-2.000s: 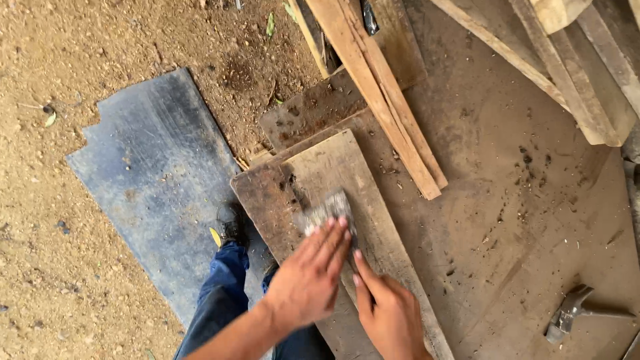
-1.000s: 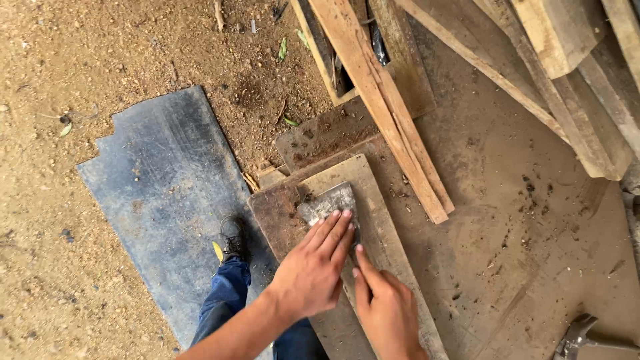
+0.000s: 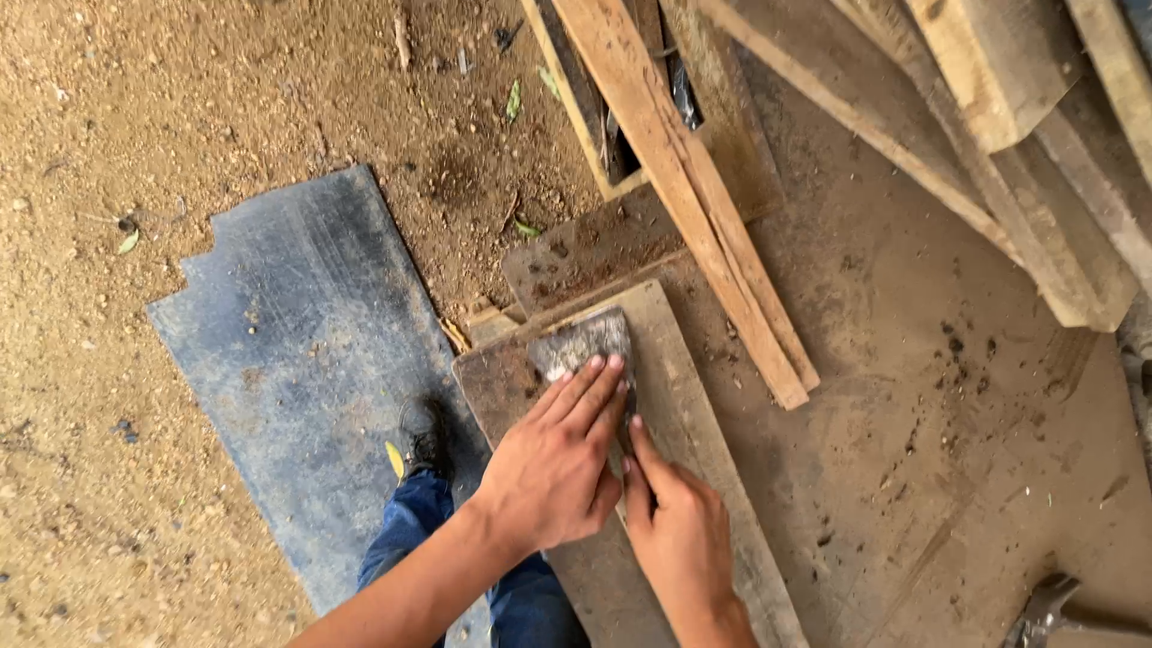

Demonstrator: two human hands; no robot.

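Observation:
A wide metal scraper (image 3: 583, 346) with a worn, smeared blade lies against a flat wooden board (image 3: 686, 396), close to its far end. My left hand (image 3: 553, 454) presses extended fingers on the blade, its thumb beside the handle. My right hand (image 3: 679, 531) is closed round the scraper's handle, most of which it hides. Dark, crumbly residue (image 3: 517, 373) marks the darker surface left of the blade.
A split wooden plank (image 3: 693, 198) crosses a wooden frame (image 3: 621, 184) ahead. Stacked timbers (image 3: 1008, 171) lie at upper right. A hammer (image 3: 1044, 612) rests at lower right. A foot stands on a blue-grey sheet (image 3: 306, 360) over gravelly ground.
The scraper, with both hands on it, has moved toward the board's far end. The view has shifted, so the hammer now sits partly out of frame.

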